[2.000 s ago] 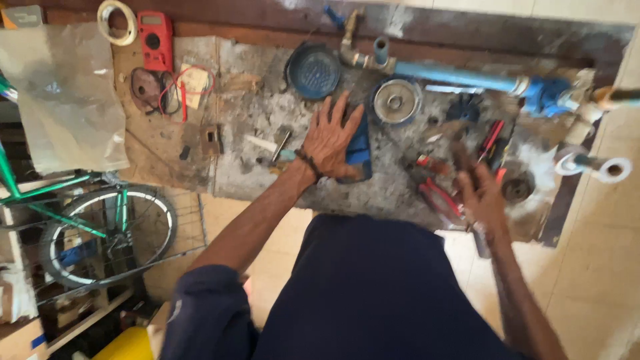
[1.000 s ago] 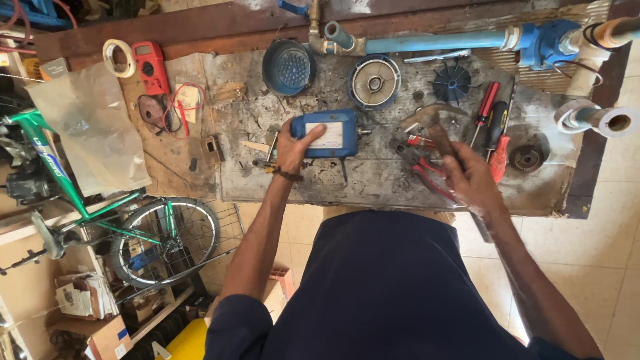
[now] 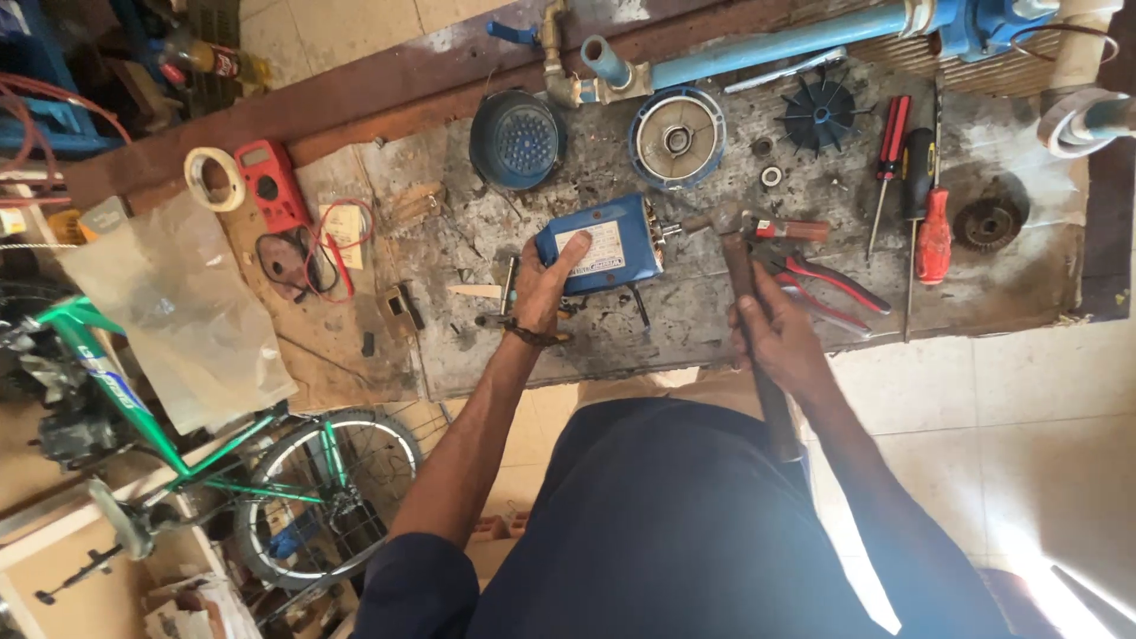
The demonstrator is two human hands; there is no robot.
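Observation:
My left hand [image 3: 543, 282] grips the left end of a blue electric motor housing [image 3: 628, 222], thumb over its label. Copper windings and a metal shaft [image 3: 671, 230] show at the housing's right end. My right hand [image 3: 770, 327] is closed around the handle of a hammer [image 3: 738, 266], whose head is at the shaft's tip; whether they touch I cannot tell. Right of the hammer lie red-handled pliers [image 3: 830, 284]. Above the housing are a round blue cover [image 3: 518, 140], a blue-rimmed end plate [image 3: 677, 138] and a black fan [image 3: 818, 114].
Screwdrivers [image 3: 934, 235] and a dark toothed disc [image 3: 988, 224] lie at the right. Blue pipes [image 3: 781, 53] run along the bench's far side. A red multimeter [image 3: 272, 185], a tape roll [image 3: 214, 178] and a plastic sheet [image 3: 191, 311] are at the left, above a green bicycle [image 3: 155, 426].
Two seconds ago my left hand was spread over the blue housing; now it grips the left end. The hammer in my right hand has come to the shaft's tip.

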